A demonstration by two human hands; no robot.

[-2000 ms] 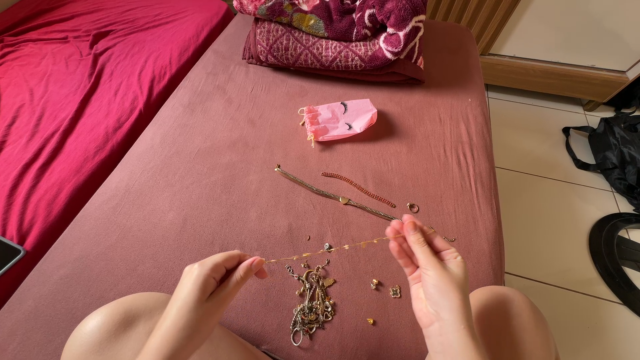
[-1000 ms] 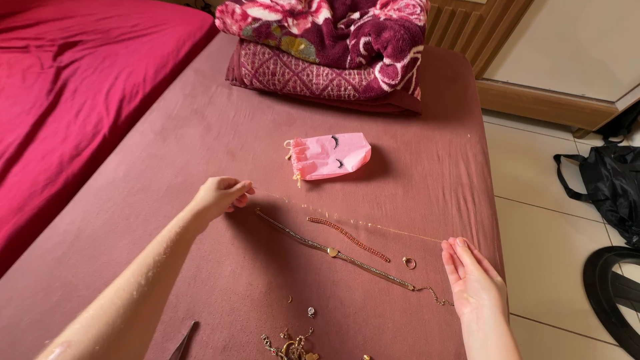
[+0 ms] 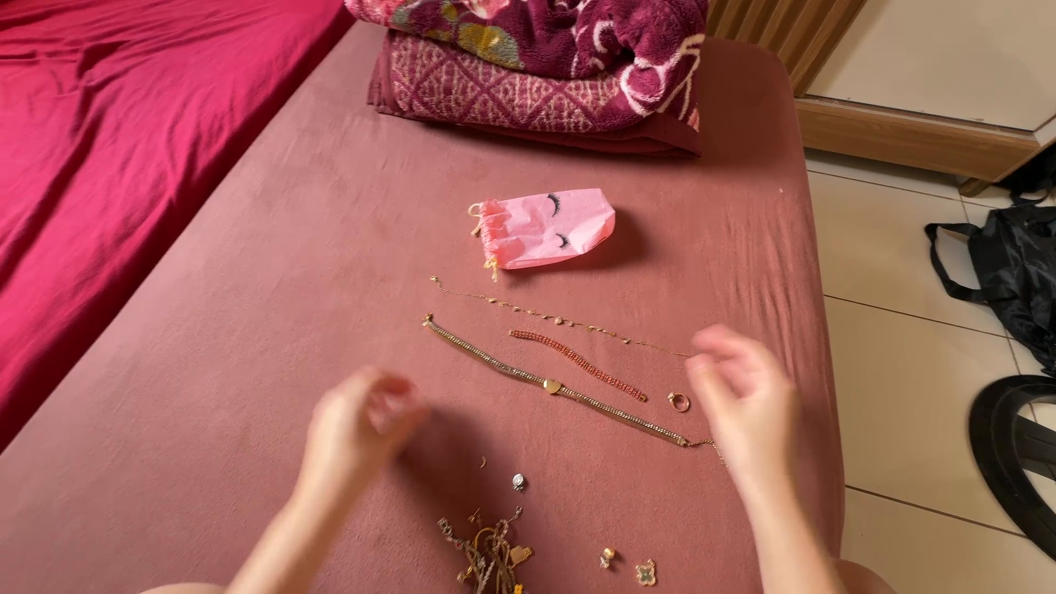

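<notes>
My left hand [image 3: 363, 425] hovers over the sheet with fingers curled apart, holding nothing. My right hand [image 3: 742, 396], slightly blurred, is at the right end of a thin gold chain necklace [image 3: 558, 320]; whether its fingers still touch the chain is unclear. Below that chain lie a red beaded bracelet [image 3: 577, 361], a thick gold-toned necklace with a heart piece [image 3: 495, 363] and a ring [image 3: 679, 402]. A tangled pile of jewelry [image 3: 491, 557] sits at the bottom, with a silver charm [image 3: 518, 481], a small gold piece [image 3: 608, 557] and a clover-shaped piece [image 3: 646, 572] nearby.
A pink drawstring pouch [image 3: 549, 227] lies beyond the necklaces on the mattress [image 3: 247, 330]. Folded blankets [image 3: 536, 74] are stacked at the far end. Bright pink bedding [image 3: 124, 124] is at the left. A black bag [image 3: 1019, 272] and a black curved object [image 3: 990, 454] rest on the tiled floor.
The thin gold chain, stretched between both hands before, now lies on the sheet above the red bracelet. My left hand has let go of it and moved back toward me.
</notes>
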